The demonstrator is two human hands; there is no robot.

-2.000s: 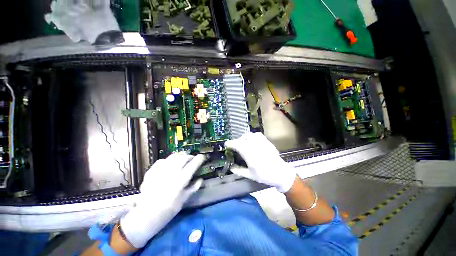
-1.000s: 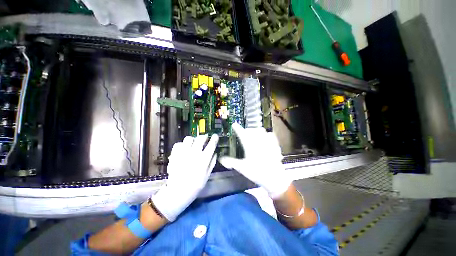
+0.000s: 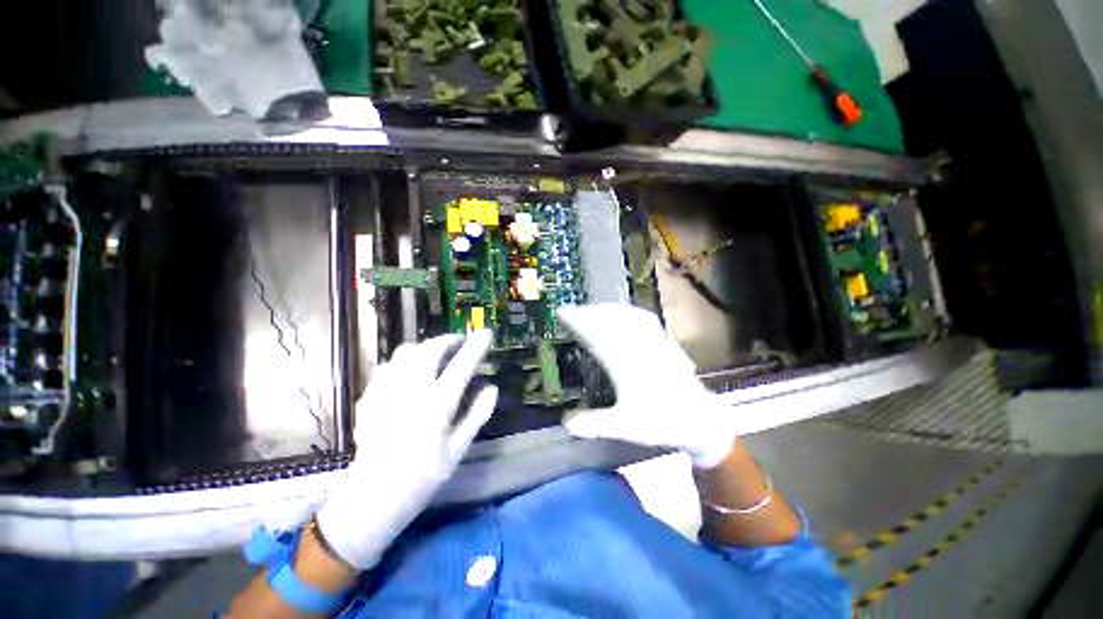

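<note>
The green circuit board [image 3: 496,272] sits in its black carrier [image 3: 423,194] on the conveyor, with yellow blocks at its upper left and a grey heatsink [image 3: 600,248] along its right side. An olive clip [image 3: 399,277] lies across the carrier's left edge. Another olive clip [image 3: 550,372] stands at the near edge, between my hands. My gloved left hand [image 3: 417,423] is at the board's near left corner, thumb and fingers apart, empty. My gloved right hand [image 3: 647,381] is at the near right corner, thumb and fingers apart, empty; its fingertips are over the board's edge.
Two black bins [image 3: 454,119] of olive pieces stand behind the conveyor. A screwdriver [image 3: 835,97] lies on the green mat [image 3: 774,103], and spare gloves [image 3: 236,55] lie at the upper left. Other boards are at far left [image 3: 24,302] and right [image 3: 865,266]. A loose tool [image 3: 689,266] lies under the line.
My hands have opened and drawn apart from the near-edge clip, which now shows between them. The camera view has shifted slightly.
</note>
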